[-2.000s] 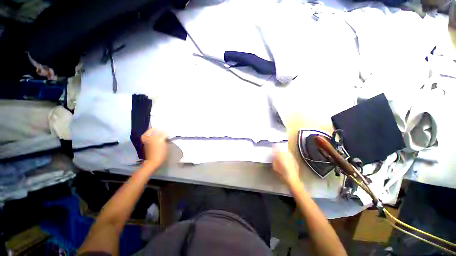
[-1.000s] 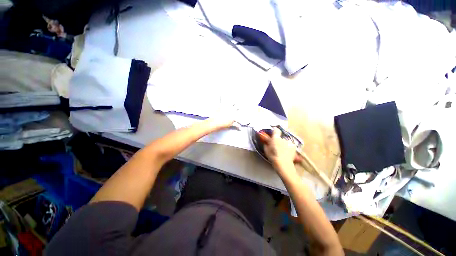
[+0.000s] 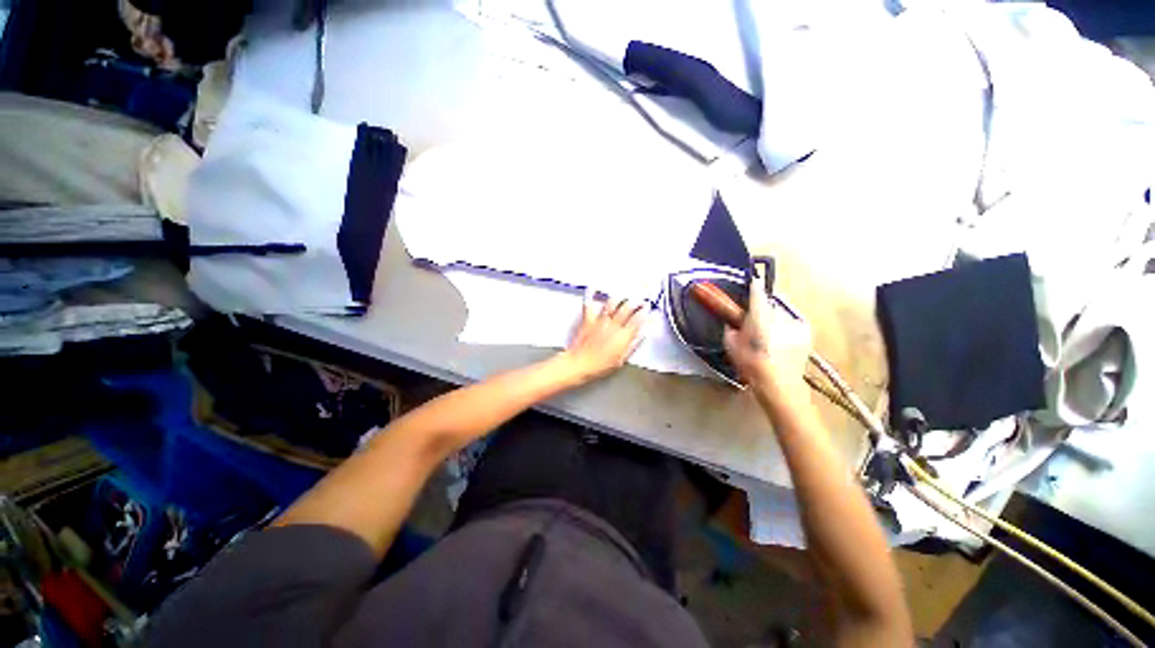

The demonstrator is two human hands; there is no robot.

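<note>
A white garment panel [image 3: 519, 308] lies near the table's front edge, with a thin dark seam line [image 3: 507, 274] along it. My left hand [image 3: 608, 334] lies flat on the panel near the seam, fingers spread, just left of the iron. My right hand [image 3: 768, 339] grips the steam iron [image 3: 704, 317] by its reddish-brown handle. The iron rests on the panel's right end, its soleplate partly hidden by my hand. A dark end band [image 3: 722, 236] shows as a triangle just beyond the iron. The overexposed cloth hides the panel's far outline.
A stack of white pieces with a navy edge [image 3: 272, 209] lies at the table's left. A black square pad [image 3: 963, 342] lies at right among pale cloth loops [image 3: 1087, 367]. The iron's hose [image 3: 944, 494] trails to the lower right. Loose navy and white pieces [image 3: 694, 86] lie at the far side.
My right hand took hold of the iron and brought it left onto the panel. My left hand moved right from the panel's left end, then flattened beside the iron. The view has shifted.
</note>
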